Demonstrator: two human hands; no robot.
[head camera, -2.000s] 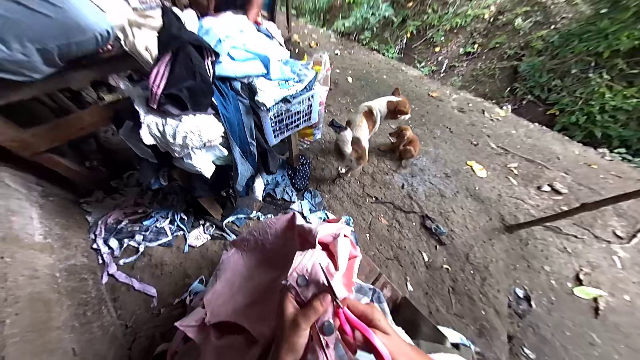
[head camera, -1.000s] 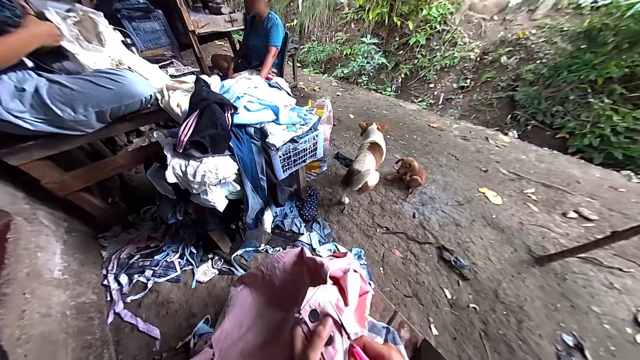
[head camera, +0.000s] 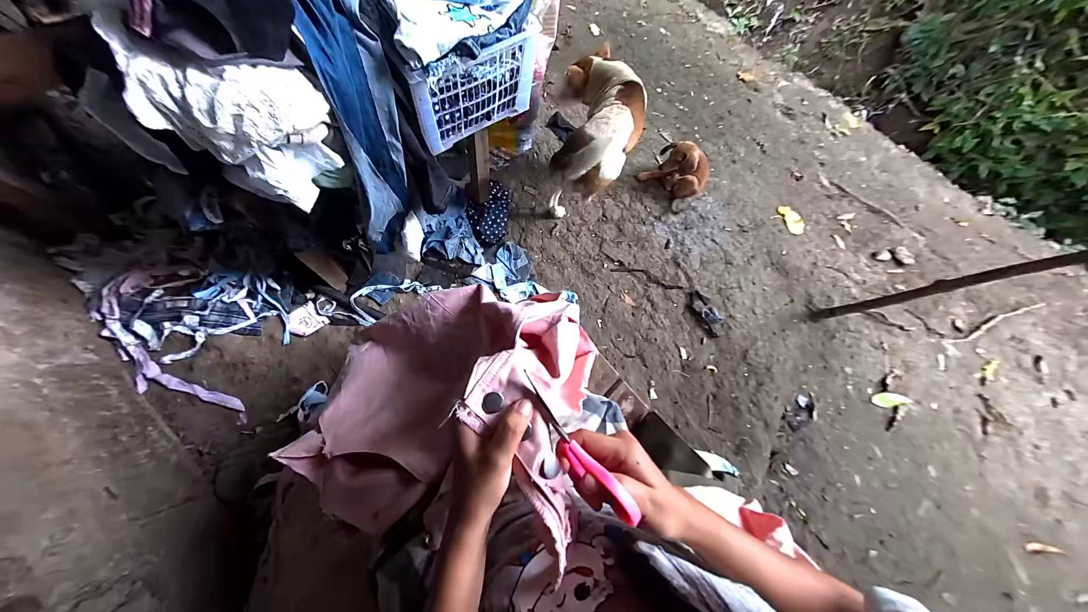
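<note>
A pink cloth garment (head camera: 399, 391) with dark round snap buttons is spread in front of me. My left hand (head camera: 491, 455) grips its buttoned edge, the thumb lying beside a dark button (head camera: 492, 402). In my right hand (head camera: 625, 476) is a pair of scissors with pink handles (head camera: 599, 478); the narrow blades point up and left over the cloth, near the buttons. A cut strip of pink cloth (head camera: 544, 510) with a frayed edge hangs below my left hand. Whether the blades are apart or together is hard to tell.
A white plastic basket (head camera: 476, 89) of clothes stands beyond, beside piled jeans (head camera: 361, 110) and white cloth (head camera: 242, 115). Fabric scraps (head camera: 200, 314) lie on the ground at left. A brown-and-white dog (head camera: 608, 115) stands near a brown puppy (head camera: 684, 168). A thin pole (head camera: 943, 286) slants in from the right.
The view has tipped down, so the two people seen a second ago are out of frame. The larger dog has turned its head to the left. Both hands stay at the pink cloth.
</note>
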